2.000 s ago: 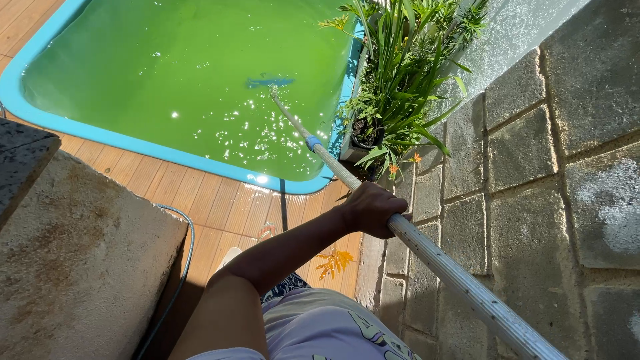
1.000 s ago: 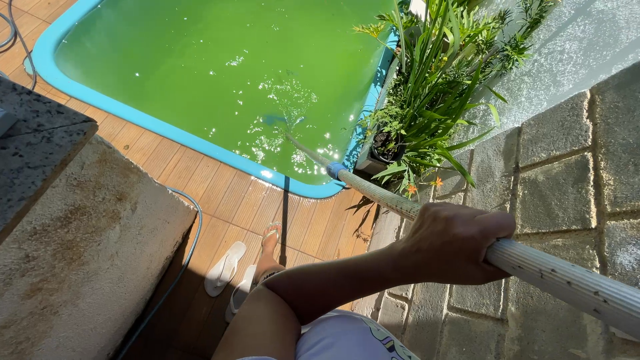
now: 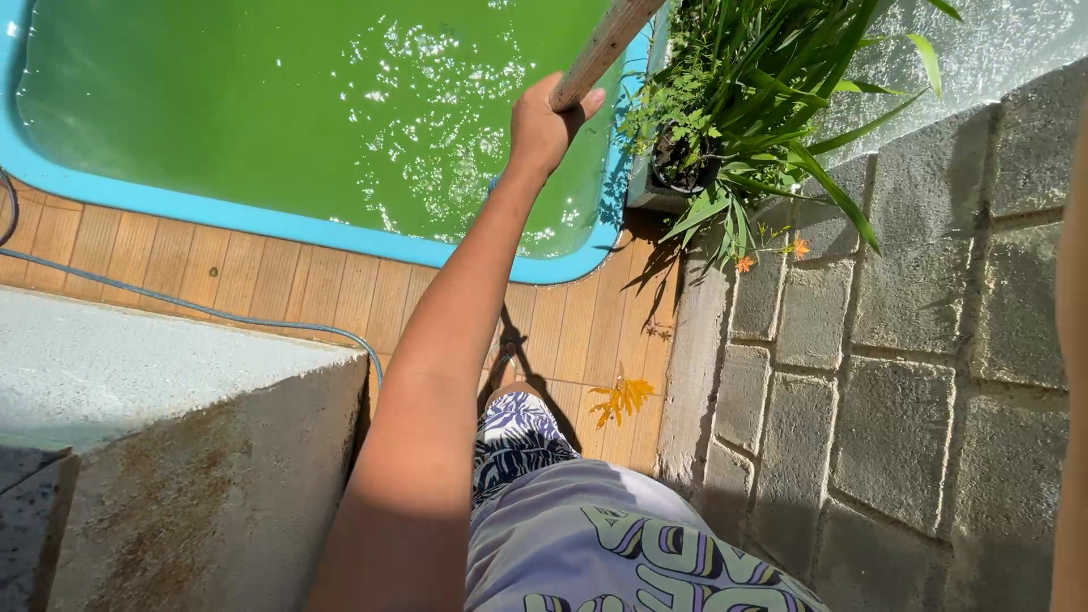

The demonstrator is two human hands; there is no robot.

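My left hand [image 3: 548, 123] is closed around a long pale pole [image 3: 608, 51], which runs up past the top edge of the view. Below the hand, my forearm hides the pole's course; a small blue piece [image 3: 493, 184] shows beside the forearm. Under the hand lies a pool of green water [image 3: 212, 110] with a light blue rim [image 3: 255, 223]. The pole's far end and any head on it are hidden. My right hand is out of view; only a strip of arm [image 3: 1071, 382] shows at the right edge.
Potted plants [image 3: 765, 102] stand at the pool's right corner, beside a stone block wall [image 3: 901, 425]. A thin hose [image 3: 212, 313] crosses the wooden-plank deck [image 3: 323, 280] near a rough concrete block [image 3: 229, 476]. A yellow leaf [image 3: 622, 399] lies near my feet.
My left hand has moved from over the stone blocks to over the pool, still holding the pole. The blue head seen in the water earlier no longer shows. The view has shifted.
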